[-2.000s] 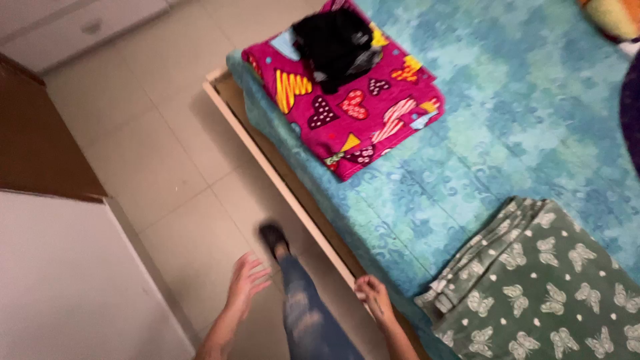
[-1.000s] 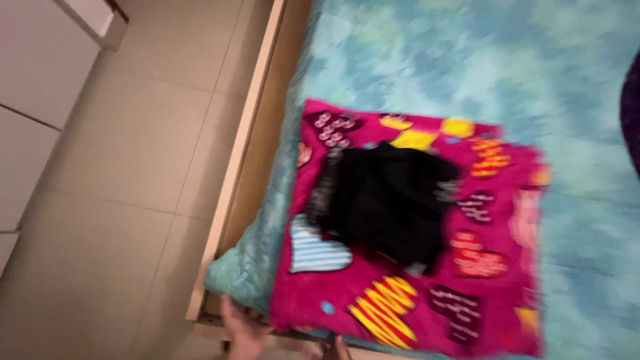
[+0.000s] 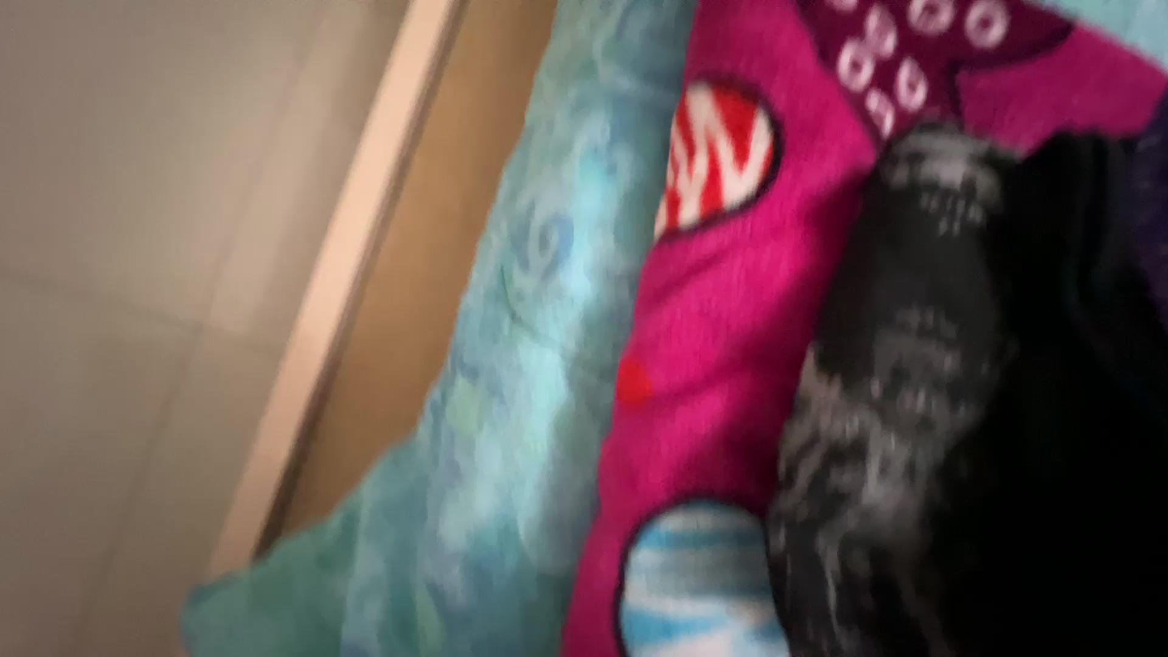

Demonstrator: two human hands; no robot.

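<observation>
Neither my left hand nor my right hand shows in the head view. Close below the camera lies a folded magenta fabric [image 3: 721,310] with hearts printed on it, on the bed. A black garment [image 3: 1049,411] with faded grey patches rests on top of it, filling the right side of the view. Under both, the teal and blue patterned bed sheet [image 3: 538,365] covers the mattress, and its corner hangs toward the lower left. The picture is somewhat blurred.
Along the bed's left side runs a light wooden bed frame rail [image 3: 338,274], with a brown strip of the frame between it and the sheet. Beyond the rail is the tiled floor [image 3: 137,319].
Both hands, seen at the bed's corner a second ago, are out of view. The view has come much closer to the magenta fabric and the black garment.
</observation>
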